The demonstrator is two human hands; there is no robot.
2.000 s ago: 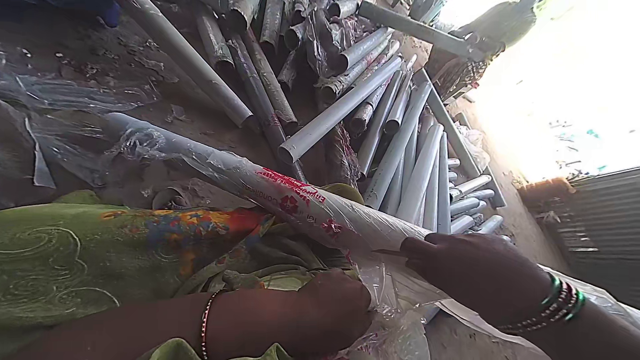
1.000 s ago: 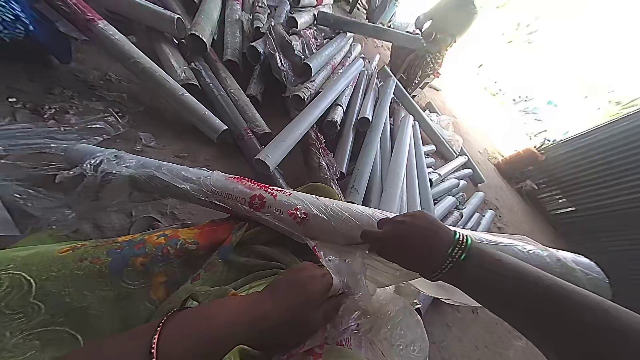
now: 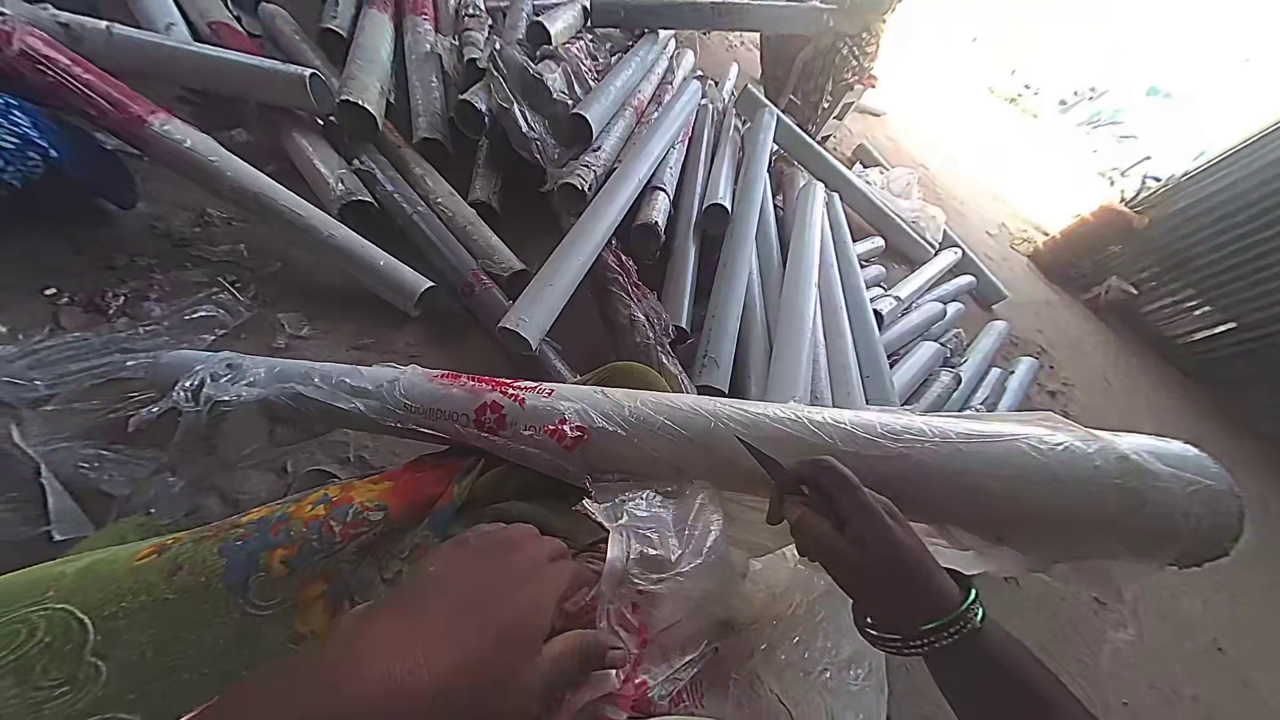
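Note:
A long pale tube (image 3: pixel 680 435), wrapped in clear plastic film with red print, lies across my lap from left to right. In my right hand (image 3: pixel 865 540) is a small pointed blade (image 3: pixel 765 462), its tip against or just over the wrapped side of the tube. My left hand (image 3: pixel 500 610), partly blurred, grips crumpled clear film (image 3: pixel 665 560) that hangs loose below the tube. The film's far left end is bunched at the tube's narrower-looking end. Green patterned cloth (image 3: pixel 230 580) covers my legs beneath.
Many grey tubes (image 3: pixel 600 215) lie piled on the dirt floor ahead, some with film on them. One tube with a reddish wrapped end (image 3: pixel 250 190) lies at the upper left. Loose film (image 3: pixel 90 440) lies at left, and a corrugated metal sheet (image 3: pixel 1210 230) stands at right.
My right hand has come away from its grasp on the tube's upper side to below it, and the blade now shows clearly. My left hand stays at the loose film.

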